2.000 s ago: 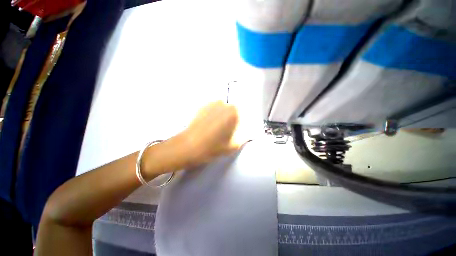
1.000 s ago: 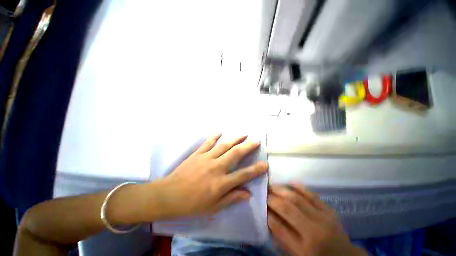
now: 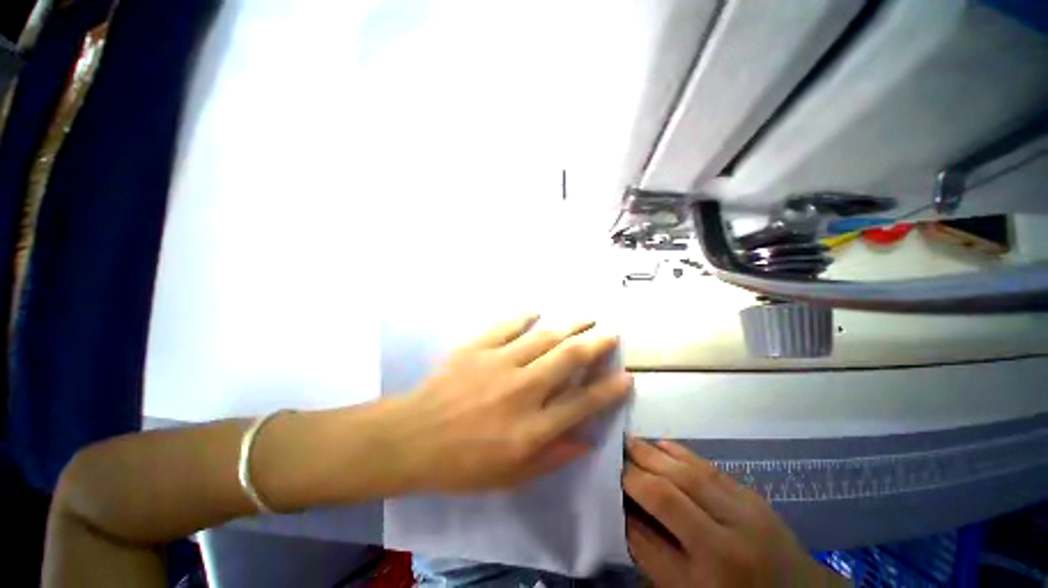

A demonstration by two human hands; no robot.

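A pale fabric piece [image 3: 506,528] lies on the white table and hangs over its front edge. Its upper part is washed out. My left hand [image 3: 506,402] lies flat on it, fingers spread, near its right edge. My right hand [image 3: 701,505] is at that same edge, lower down, with its fingertips at the fabric and a thin dark edge beside them. Whether it pinches the fabric is partly hidden. The presser foot area [image 3: 655,236] of the sewing machine [image 3: 804,103] is above the fingertips. A dark curved guard [image 3: 873,295] crosses before it.
Dark navy pieces [image 3: 109,230] stand along the left. A grey ribbed knob [image 3: 787,331] is right of the needle area, with a red handle [image 3: 887,233] and a dark rectangular item [image 3: 975,233] behind. A ruler [image 3: 804,479] marks the table edge. A blue crate [image 3: 908,565] is below right.
Since two seconds ago, my left hand has moved down from near the needle and spread on the fabric, and my right hand has come into view. Over the last second both hands keep nearly the same pose.
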